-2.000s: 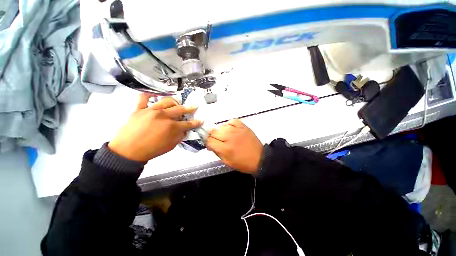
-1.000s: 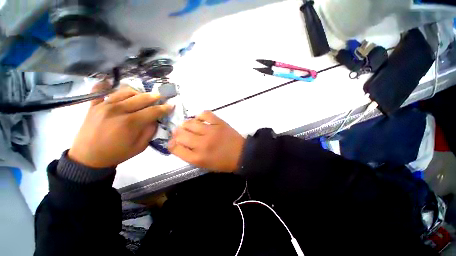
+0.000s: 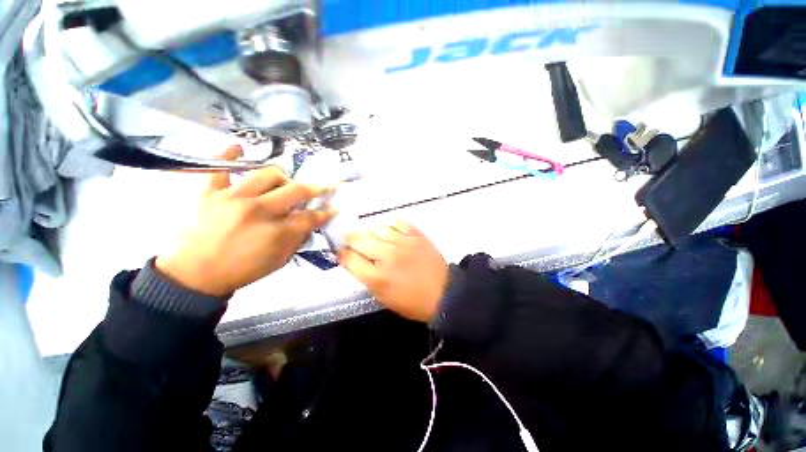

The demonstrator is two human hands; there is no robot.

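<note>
A small pale grey garment piece with a dark navy edge (image 3: 317, 258) lies at the needle area, mostly hidden under my fingers. My left hand (image 3: 247, 225) presses on it with spread fingers, just below the presser foot (image 3: 305, 148). My right hand (image 3: 398, 265) pinches the piece's right side with the fingertips, close to my left fingertips. The white sewing machine (image 3: 495, 53) with a blue stripe spans the top; its left end stands over my left hand. The needle itself cannot be made out.
Thread snips (image 3: 517, 159) lie right of the needle. A black-handled screwdriver (image 3: 566, 101), keys (image 3: 634, 148) and a black phone or power bank (image 3: 698, 177) with a white cable are further right. Grey cloth (image 3: 31, 168) is heaped at left. Navy and white cloth (image 3: 672, 282) hangs below the table's front edge.
The view swung across and partly back, so the machine and tools shifted in the picture. Both hands stay on the piece near the needle; no grip change is visible.
</note>
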